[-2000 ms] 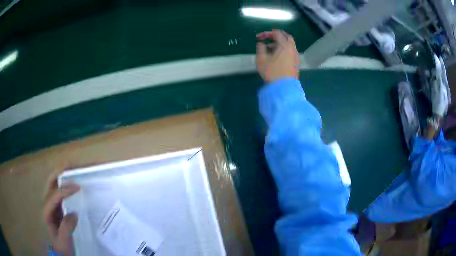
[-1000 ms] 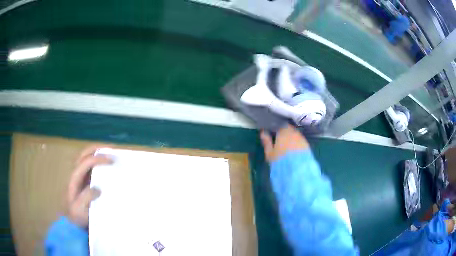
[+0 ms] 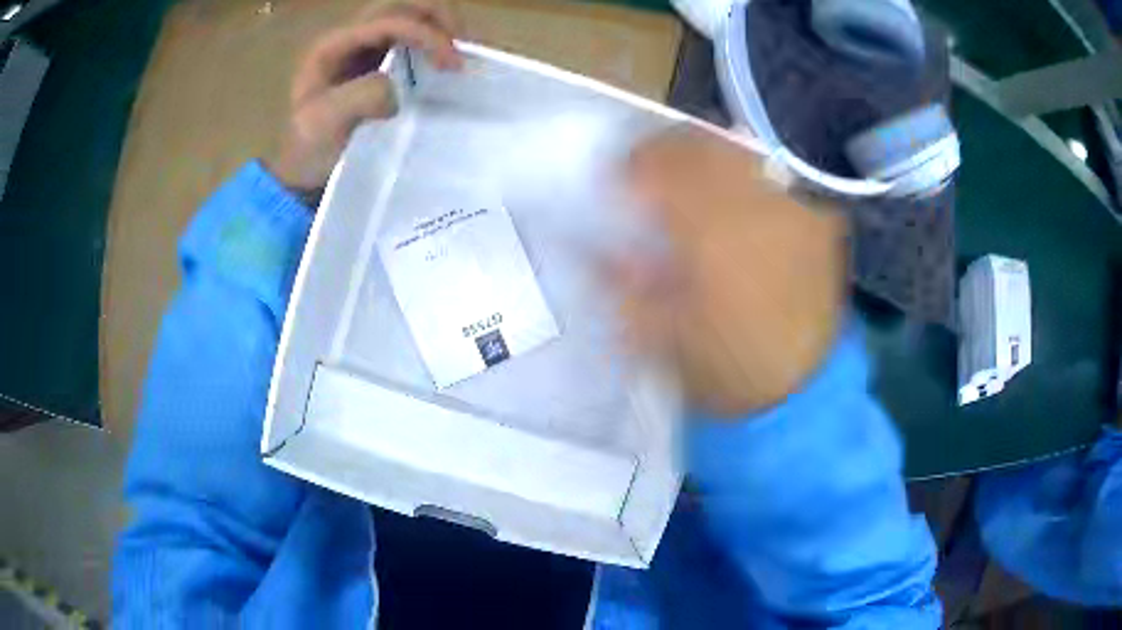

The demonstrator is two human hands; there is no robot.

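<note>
A white open box base (image 3: 591,431) is held tilted in front of my body. A white printed leaflet (image 3: 474,295) lies inside it. My left hand (image 3: 351,99) grips the box at its upper left corner, with fingers over the rim. My right hand (image 3: 738,271) is strongly blurred over the box's right side. A blurred whitish patch shows beside its fingers, and I cannot tell if it holds anything. White headphones (image 3: 904,142) with pale blue cushions lie on a dark grey dotted bag (image 3: 911,246), just beyond the box at upper right.
A brown cardboard sheet (image 3: 209,123) lies under and behind the box. A small white leaflet stack (image 3: 994,326) stands on the green bench (image 3: 1058,394) at right. A pale metal post and rail are at the upper right. Another person's blue sleeve (image 3: 1046,529) shows at lower right.
The headphones and dark bag have moved from the belt to the bench, right of the box. The open box with the leaflet shows again, now raised and tilted near my body. My right hand has moved over it.
</note>
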